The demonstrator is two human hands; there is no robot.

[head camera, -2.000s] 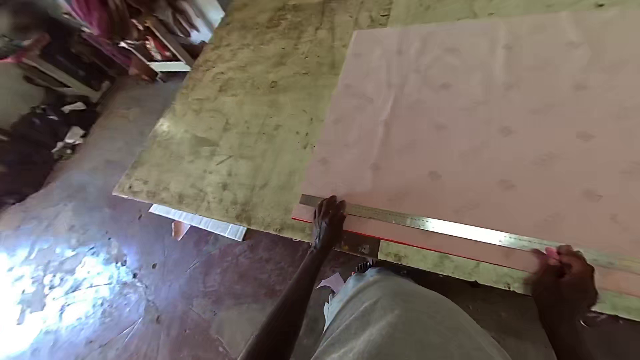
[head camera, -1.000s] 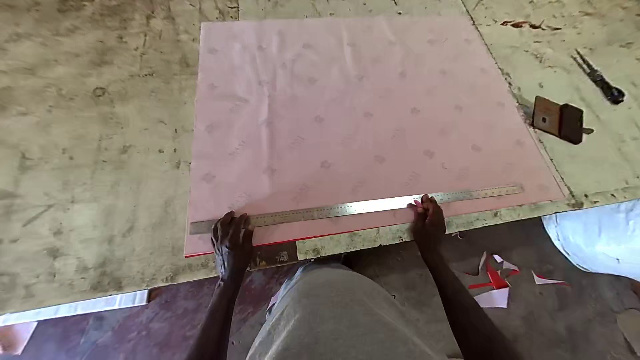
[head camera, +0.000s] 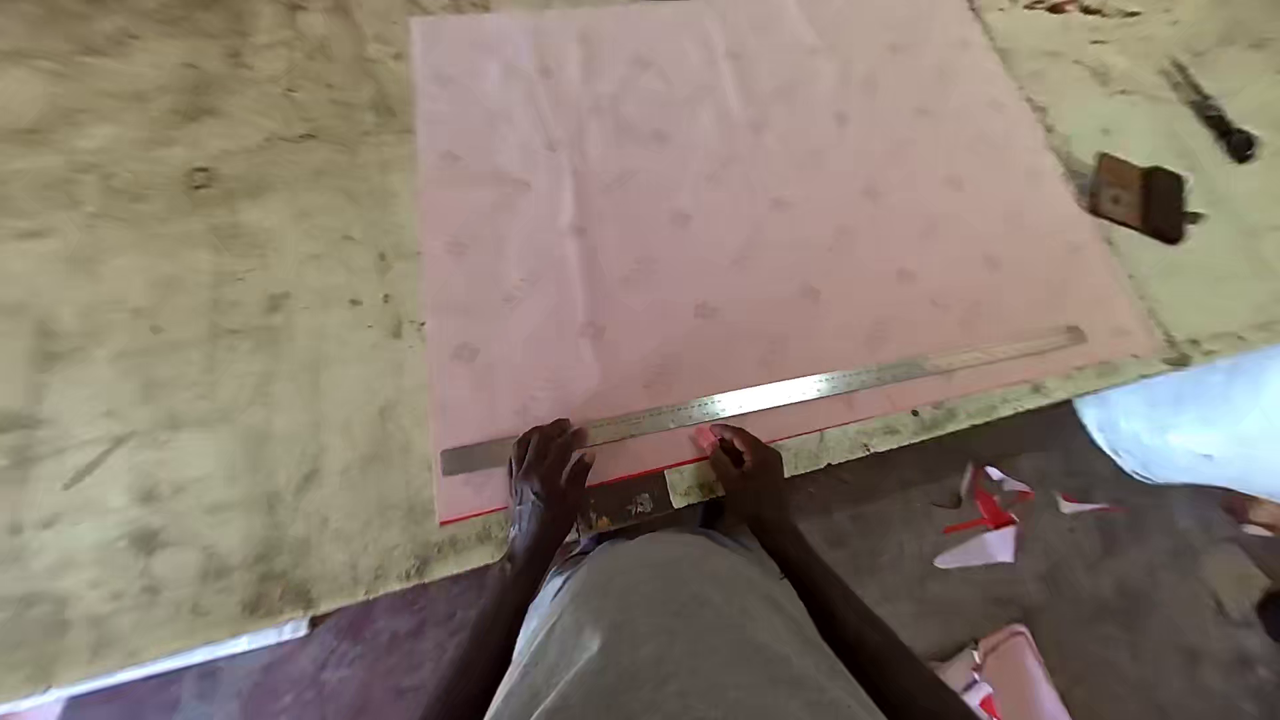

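Note:
A large pale pink sheet with a faint printed pattern (head camera: 750,230) lies on the worn table, a red edge showing along its near side. Along that side rests a long steel ruler (head camera: 760,397). My left hand (head camera: 545,475) presses down on the ruler near its left end, fingers spread. Between the fingertips of my right hand (head camera: 748,470) is a small pink piece, perhaps marking chalk (head camera: 706,438), held just below the ruler's near edge.
Scissors (head camera: 1213,115) and a brown case or wallet (head camera: 1138,198) lie on the table (head camera: 200,350) at the right. Red and white scraps (head camera: 985,520) are on the floor beyond the near edge. White material (head camera: 1190,420) hangs at the right.
My right hand has moved left along the ruler, closer to my left hand, which still presses near the ruler's left end. The view has swung right since the oldest frame.

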